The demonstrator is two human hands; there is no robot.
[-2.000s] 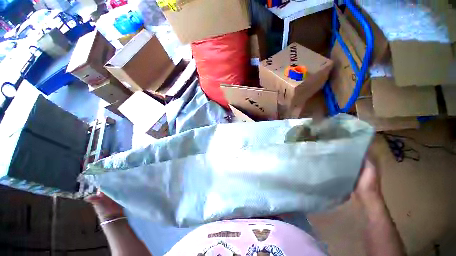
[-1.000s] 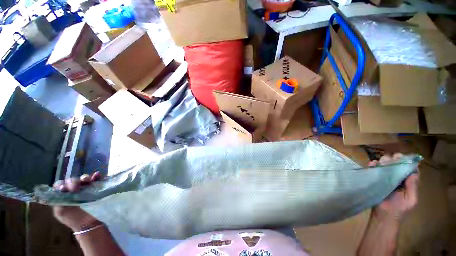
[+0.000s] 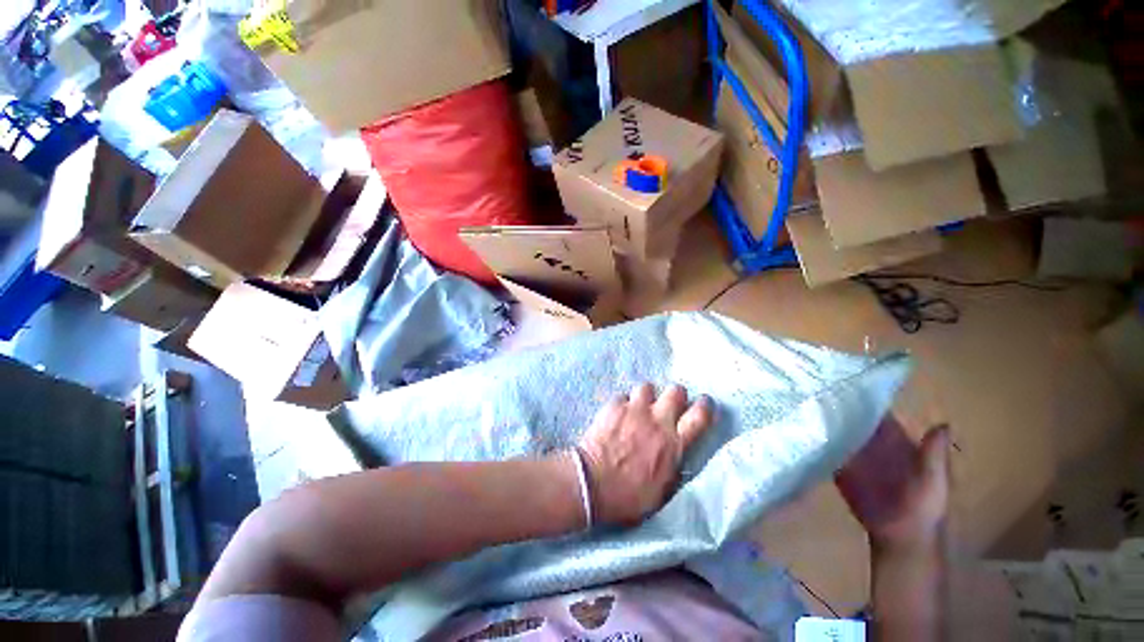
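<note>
The grey-green woven sack (image 3: 527, 401) stretches across in front of my body, with its right corner raised. My left hand (image 3: 640, 454) reaches across from the left and lies on the sack's upper face, back of the hand up, fingers slightly apart. My right hand (image 3: 897, 483) is just below the sack's right corner, thumb apart from the fingers; the fingertips are partly hidden at the sack's edge. The sack's lower left part is hidden behind my left forearm.
Ahead are a red sack (image 3: 452, 182) under a carton (image 3: 389, 57), and a printed carton (image 3: 602, 188) bearing a tape dispenser (image 3: 642, 174). A blue-framed trolley (image 3: 793, 138), open cartons (image 3: 928, 107) and black cable (image 3: 906, 301) are right. Spare sacks (image 3: 414, 320) and cartons (image 3: 232, 201) are left.
My left hand has left the sack's left end and moved right onto its middle. My right hand has moved inward and down from the corner. The sack is less stretched, and the view has shifted.
</note>
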